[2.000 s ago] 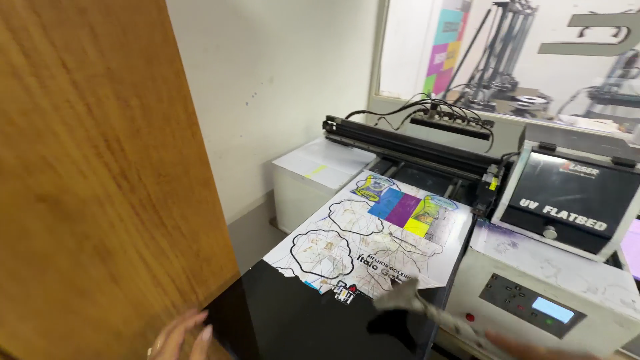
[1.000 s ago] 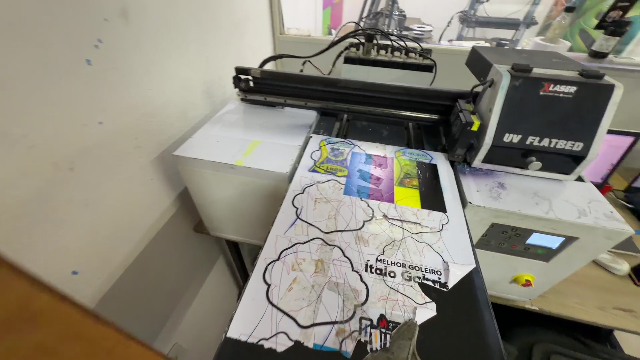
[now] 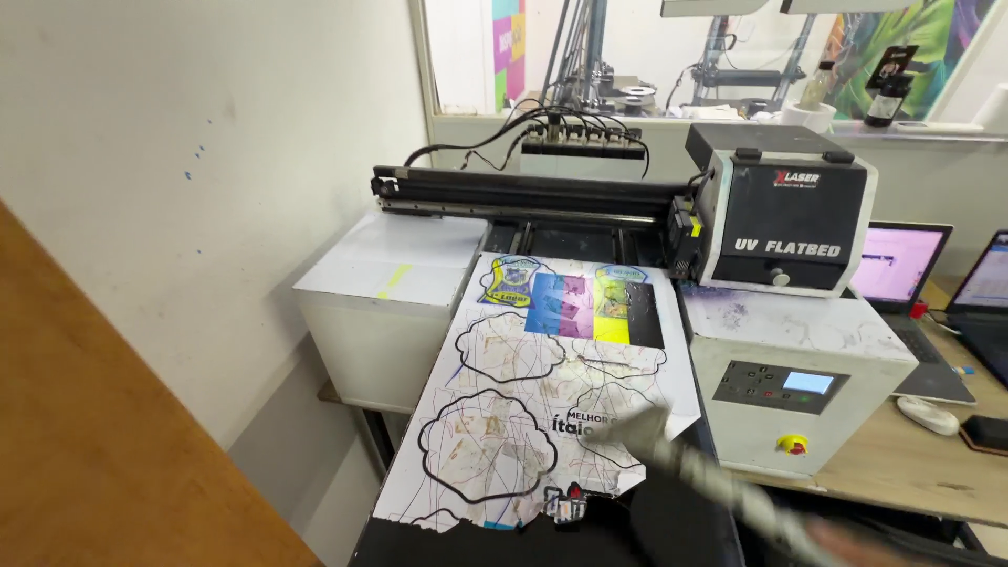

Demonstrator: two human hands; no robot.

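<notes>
A blurred, whitish scraper-like tool [image 3: 677, 453] with a long handle slants in from the lower right, its wide end over the printed sheet. My right hand [image 3: 846, 547] is at the handle's lower end, mostly cut off by the bottom edge and blurred, so its grip does not show clearly. The torn white printed sheet [image 3: 488, 362] lies on the black bed [image 3: 677, 520] of a UV flatbed printer [image 3: 787, 213]. Black outlines, a colour block and lettering cover it, and its near edge is ragged. My left hand is out of frame.
A wooden panel edge [image 3: 118, 441] fills the lower left beside the wall. The printer's gantry [image 3: 535, 197] spans the far end of the bed. White housings flank it, the right one with a control panel [image 3: 780, 386]. Laptops [image 3: 906, 268] and a mouse [image 3: 928, 415] stand on the desk at right.
My left hand, seen earlier at the lower edge by the wooden panel, is out of view. The tool shows farther up over the sheet than one second ago. The view has shifted.
</notes>
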